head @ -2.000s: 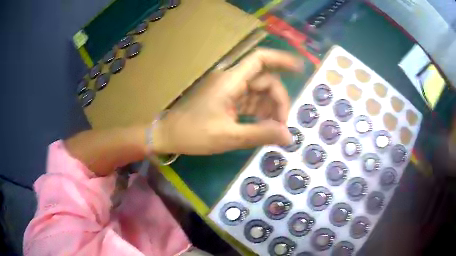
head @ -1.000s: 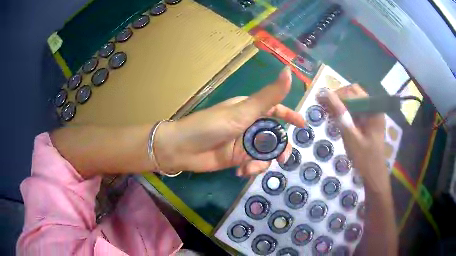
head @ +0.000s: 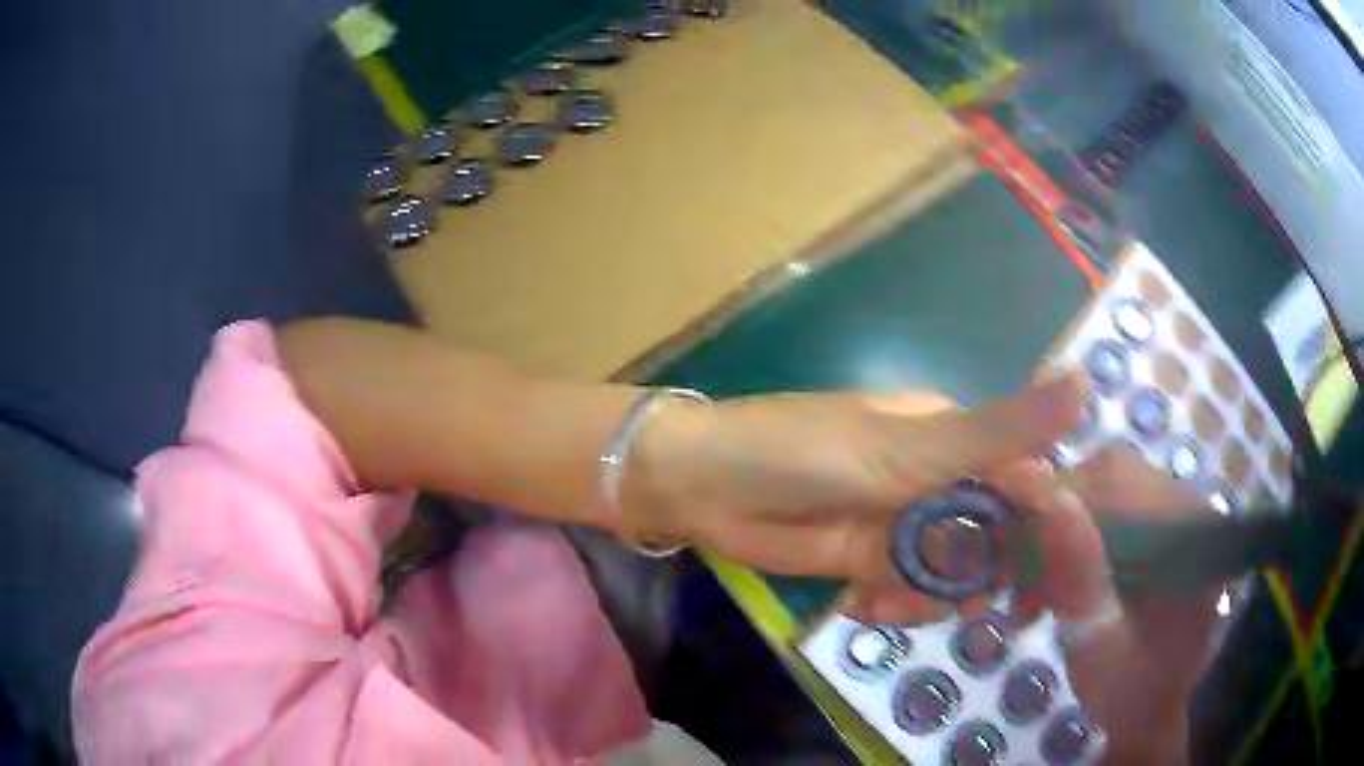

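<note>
A miniature speaker (head: 953, 540), a dark ring with a paler round centre, lies ring side up on the fingers of my left hand (head: 883, 486), palm up with the thumb out. My right hand (head: 1152, 584) is blurred, close to my left fingertips, around a dark green handheld tool (head: 1204, 546). The tool's tip is hidden or blurred. The white tray (head: 1104, 314) lies below both hands, its middle covered by them. Ringed speakers sit in its near and some far cut-outs; several tan round cut-outs show at its far end.
A cardboard sheet (head: 673, 195) at left holds glossy dark discs (head: 524, 144) along its far left edge. A green mat (head: 898, 299) lies between cardboard and tray. Behind are a red item (head: 1032, 177), a dark strip of small parts (head: 1132, 132) and a paper note (head: 1309, 337).
The camera view has shifted. My left hand, still holding the speaker, is farther right in the picture. My right hand with the green tool has come down from the tray's far part to my left fingers.
</note>
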